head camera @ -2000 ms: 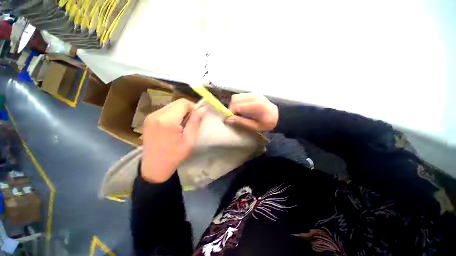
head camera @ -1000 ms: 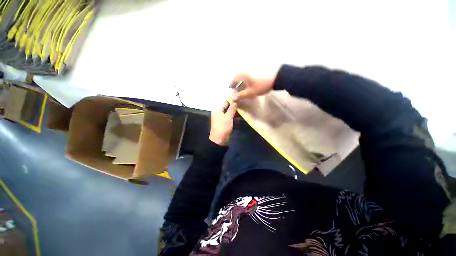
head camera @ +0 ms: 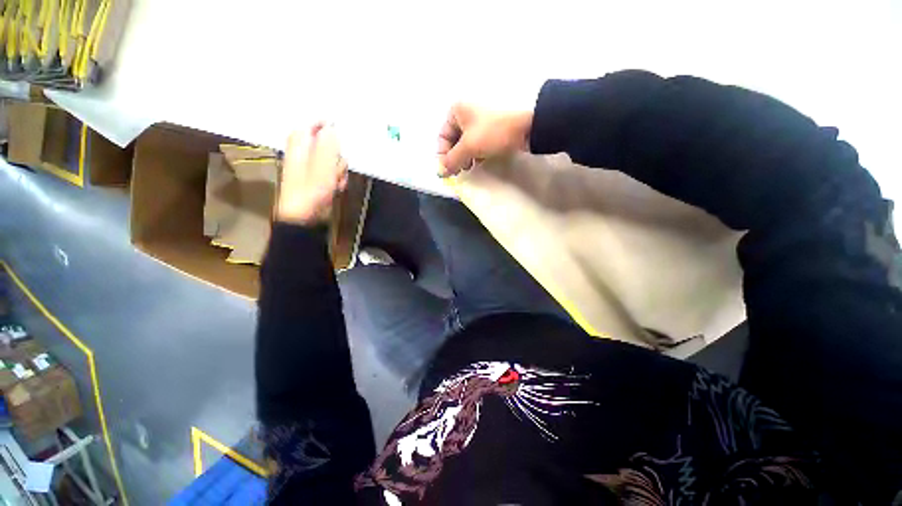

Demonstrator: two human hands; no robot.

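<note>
A pale beige pouch [head camera: 613,237] with a narrow yellow edging hangs over the white table's front edge and my lap. My right hand [head camera: 480,138] pinches its upper left corner, where the yellow edging ends. My left hand [head camera: 313,176] is away from the pouch, at the table edge above the carton. It is blurred, its fingers point toward the table, and I cannot tell if they hold anything. A small green thing [head camera: 394,131], perhaps thread snips, lies on the table between my hands.
An open brown carton [head camera: 168,203] holding a few tan pouches [head camera: 242,198] stands left of my legs, below the white table [head camera: 297,59]. Stacked pouches with yellow edges [head camera: 54,40] lie at the upper left. Blue goods [head camera: 223,482] show on the floor at lower left.
My left hand has let go of the pouch corner and moved left, over the carton's side. My right hand keeps the corner, slightly higher. The green thing now shows on the table.
</note>
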